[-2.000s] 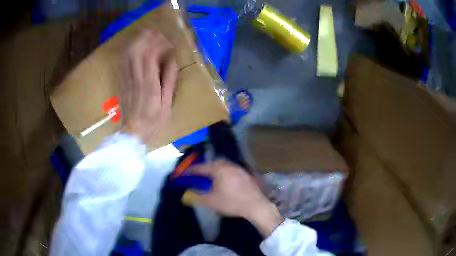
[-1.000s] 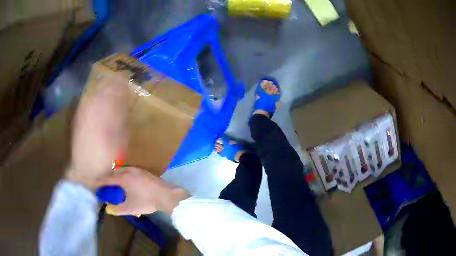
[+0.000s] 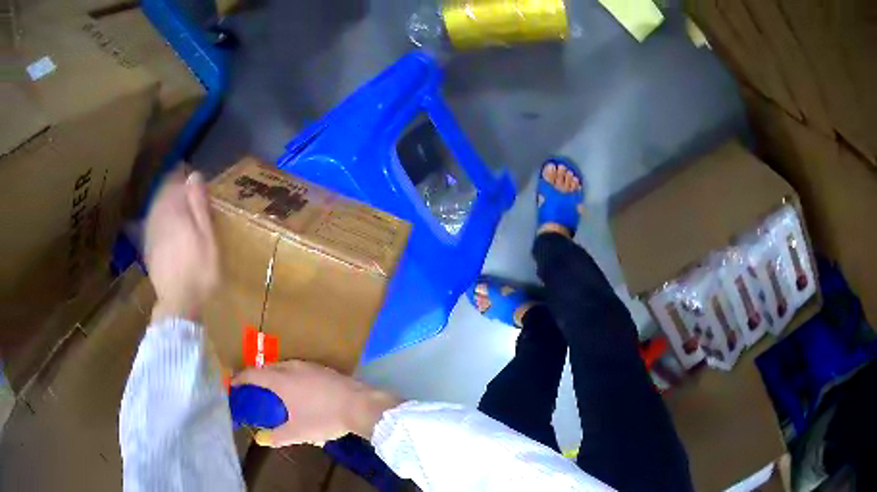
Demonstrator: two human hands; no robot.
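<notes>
A brown taped carton (image 3: 313, 303) is at the left of centre, tilted, over the near left part of a blue plastic stool (image 3: 452, 264). Its narrow side with dark print faces up, and an orange-red label (image 3: 258, 348) is near its lower edge. My left hand (image 3: 183, 245), slightly blurred, is against the carton's left end; its fingertips are not clear. My right hand (image 3: 313, 399) is closed around a blue tape gun (image 3: 258, 407) at the carton's lower edge. Most of the tape gun is hidden by the hand.
An open carton (image 3: 702, 226) with rows of product boxes (image 3: 736, 298) stands at the right. Large cartons (image 3: 72, 207) fill the left. A wrapped yellow tape roll (image 3: 505, 21) and a pale yellow strip (image 3: 635, 15) lie on the floor. My blue-sandalled feet are beside the stool.
The carton has turned and tilted, so its printed side shows. My right hand has moved left with the tape gun to the carton's lower edge. My left hand has gone from its top to its left end.
</notes>
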